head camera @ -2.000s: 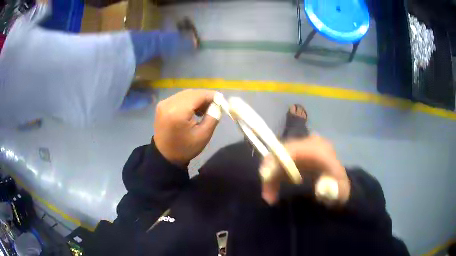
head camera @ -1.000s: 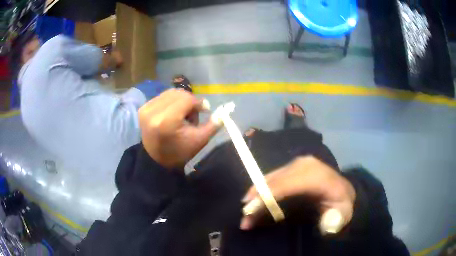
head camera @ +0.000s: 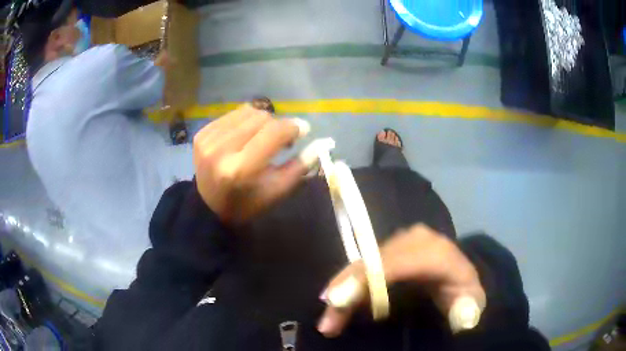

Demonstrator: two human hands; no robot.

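A cream-white masking tape roll [head camera: 368, 233], seen nearly edge-on, is in front of my dark jacket. My right hand [head camera: 405, 274] holds it by its lower part, with fingers at the ring; pale tape wraps some fingertips. My left hand [head camera: 250, 164] is at the upper left of the roll, with pale tape on its thumb and forefinger. A short tape strip [head camera: 324, 152] runs from the left thumb tip to the top of the roll. The left fingertips are a little apart and blurred, and whether they pinch the strip is hard to tell.
A person in a light blue shirt [head camera: 96, 110] bends at the left by an open cardboard box [head camera: 182, 62]. A blue stool [head camera: 439, 15] stands ahead. A black tub [head camera: 522, 62] with many white parts is at the upper right. A yellow line [head camera: 357, 105] crosses the grey floor.
The roll has turned from a slant to more upright, and its ring opening shows again. Both hands stay close to it. The other person's head has come into view beside the box.
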